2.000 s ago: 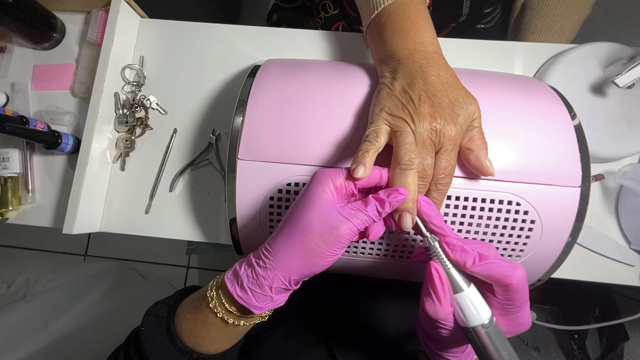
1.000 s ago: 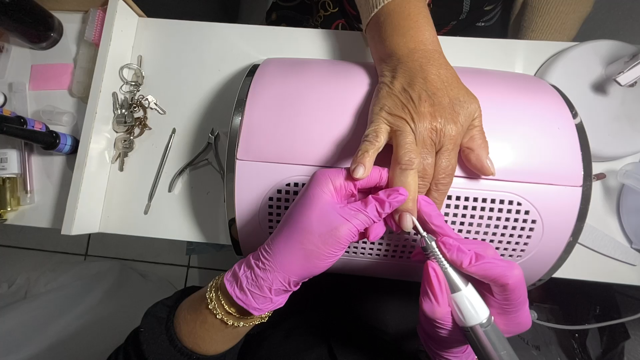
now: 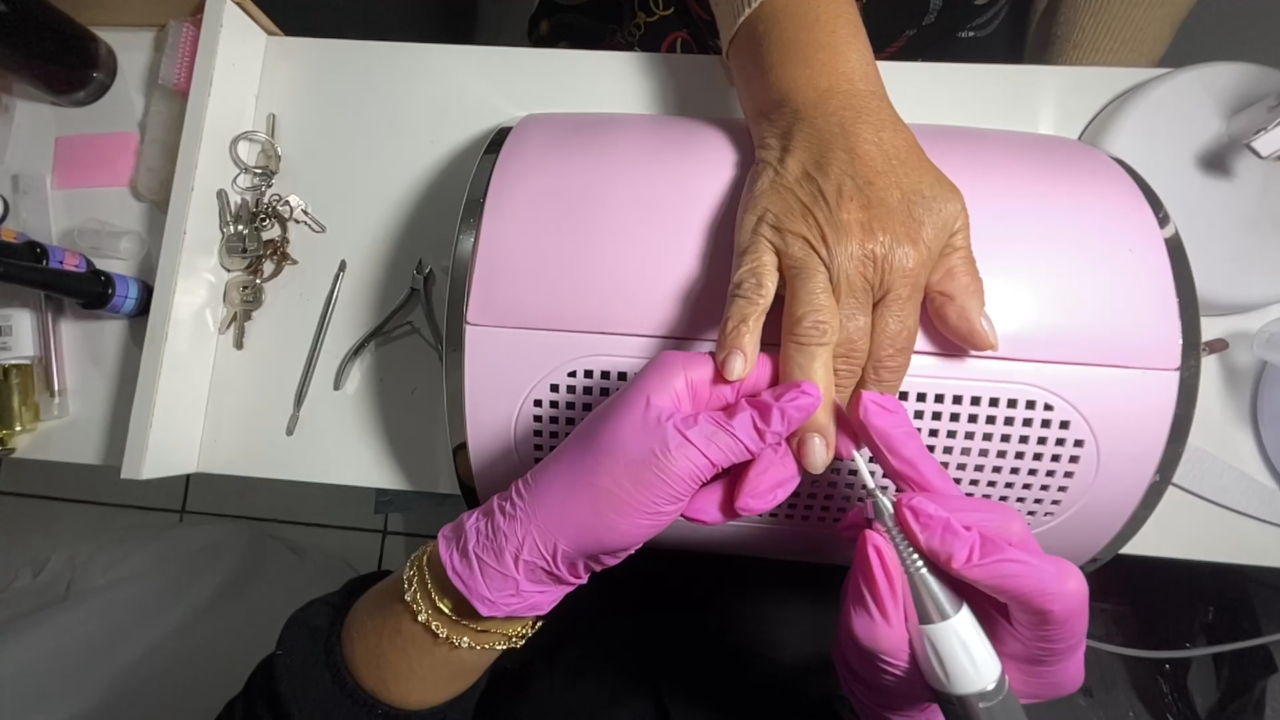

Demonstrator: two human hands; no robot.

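My left hand (image 3: 640, 470), in a pink glove, grips a finger of another person's hand (image 3: 850, 240), which rests palm down over a pink nail dust collector (image 3: 600, 230). My right hand (image 3: 970, 570), also gloved in pink, holds an electric nail drill handpiece (image 3: 950, 630). Its thin bit (image 3: 862, 468) points up and left, just right of the held fingertip; whether it touches the finger I cannot tell. The collector's square-holed grille (image 3: 990, 450) lies under my hands. Part of my left fingers is hidden beneath the other person's fingers.
Left of the collector, a cuticle nipper (image 3: 392, 325), a metal cuticle pusher (image 3: 317, 345) and a bunch of keys (image 3: 242, 240) lie on the white table (image 3: 330, 90). Bottles and a pink block (image 3: 95, 160) are at far left. A round white lamp base (image 3: 1190, 180) stands at right.
The drill's tip has moved slightly away from the held fingertip, down and to the right. My left hand keeps its hold on the same finger.
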